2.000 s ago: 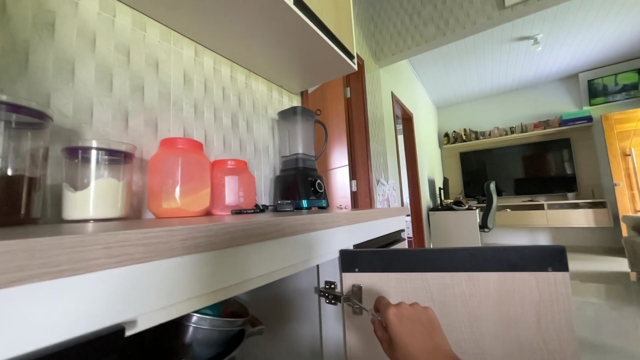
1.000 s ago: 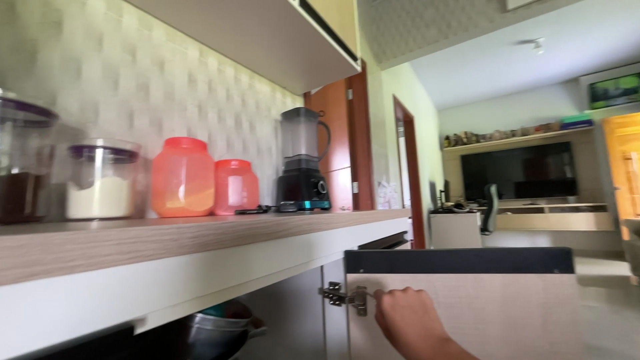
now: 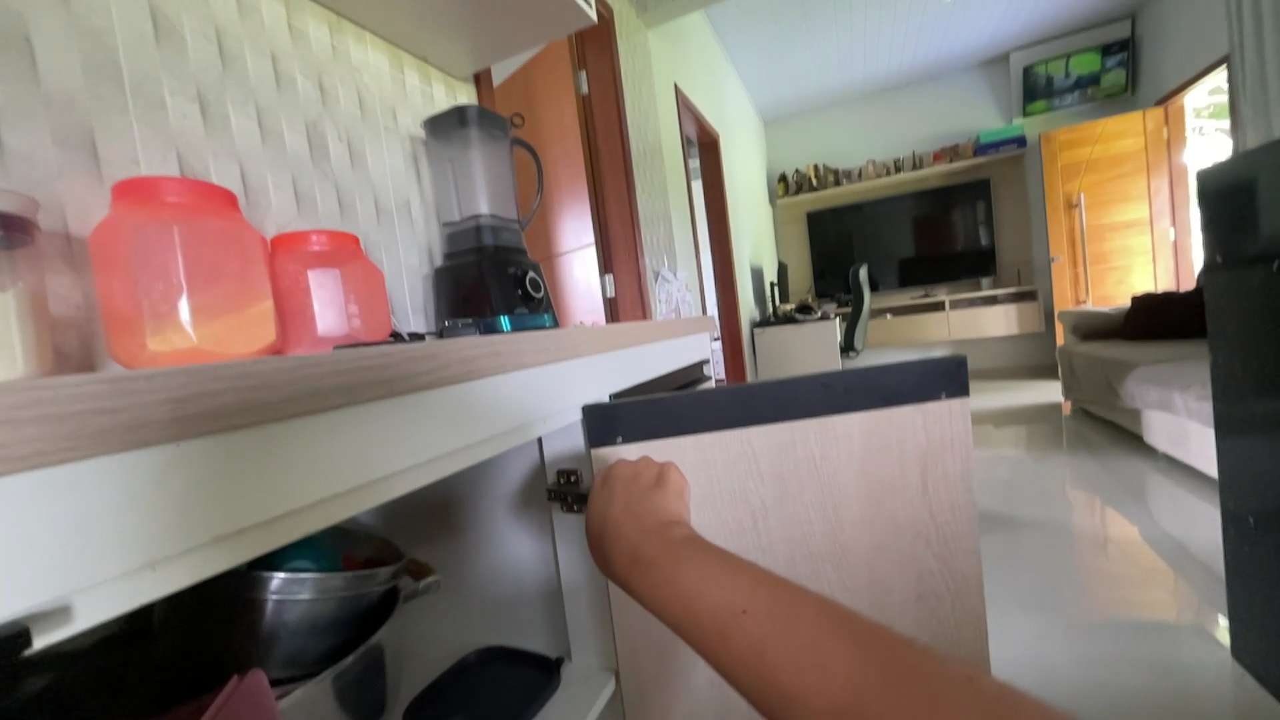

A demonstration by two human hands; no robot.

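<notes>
My right hand (image 3: 638, 505) is curled at the hinge side of an opened cabinet door (image 3: 800, 500), just below its dark top edge. The door's inner face is pale wood grain. A metal hinge (image 3: 568, 491) joins it to the white cabinet side panel (image 3: 585, 570), and my hand covers the hinge's door-side part. Whatever my curled fingers hold is hidden behind the hand. My left hand is not in view.
Above the cabinet, the countertop (image 3: 480, 365) bears red plastic jars (image 3: 185, 275) and a blender (image 3: 488, 220). Inside are a metal pot (image 3: 315, 610) and a black pan-like item (image 3: 487, 685). Beyond stand a desk chair (image 3: 857, 310), a sofa (image 3: 1150, 380) and a dark upright object (image 3: 1245, 420) at right.
The view has swung and dipped to the right. My right hand now covers the door-side part of the hinge; earlier a thin metal thing showed between my fingers and the hinge.
</notes>
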